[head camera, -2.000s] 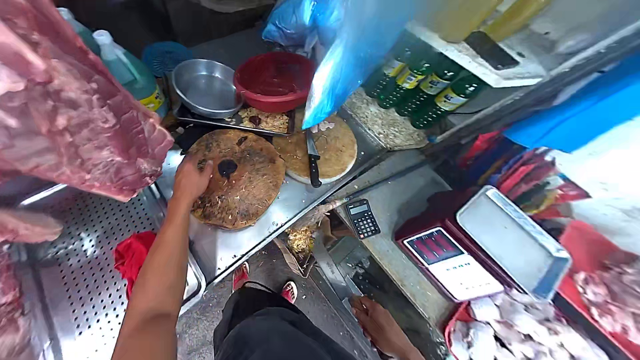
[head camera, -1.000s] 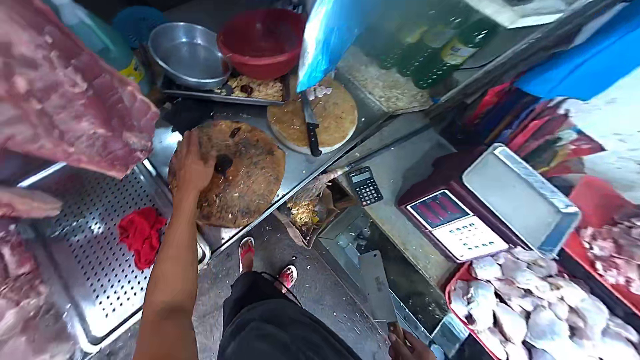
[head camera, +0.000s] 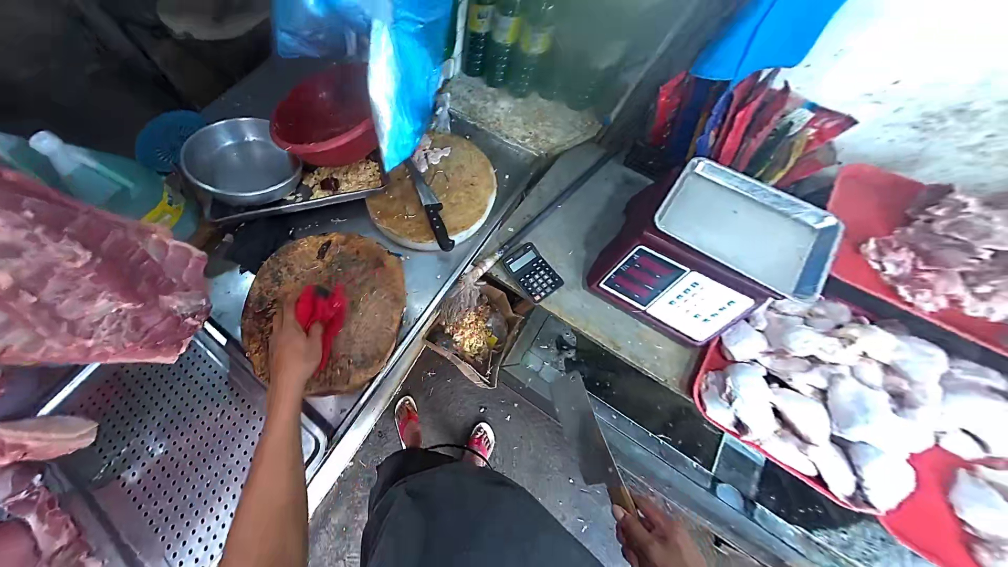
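Observation:
My left hand grips a red cloth against the top of a dark, worn round wooden chopping block. My right hand, low on the right, holds a cleaver by its wooden handle, the broad blade pointing up and away over the floor. A black-handled kitchen knife lies on a second, paler round chopping board behind the block. Left of the block is a perforated metal tray.
Raw meat hangs at left. Beyond the block stand a metal bowl and a red plastic basin. To the right are a calculator, a digital scale and chicken pieces. A waste box sits below the counter.
The red cloth lay on the perforated tray one second ago; now it is in my left hand on the block. The cleaver stays in my right hand.

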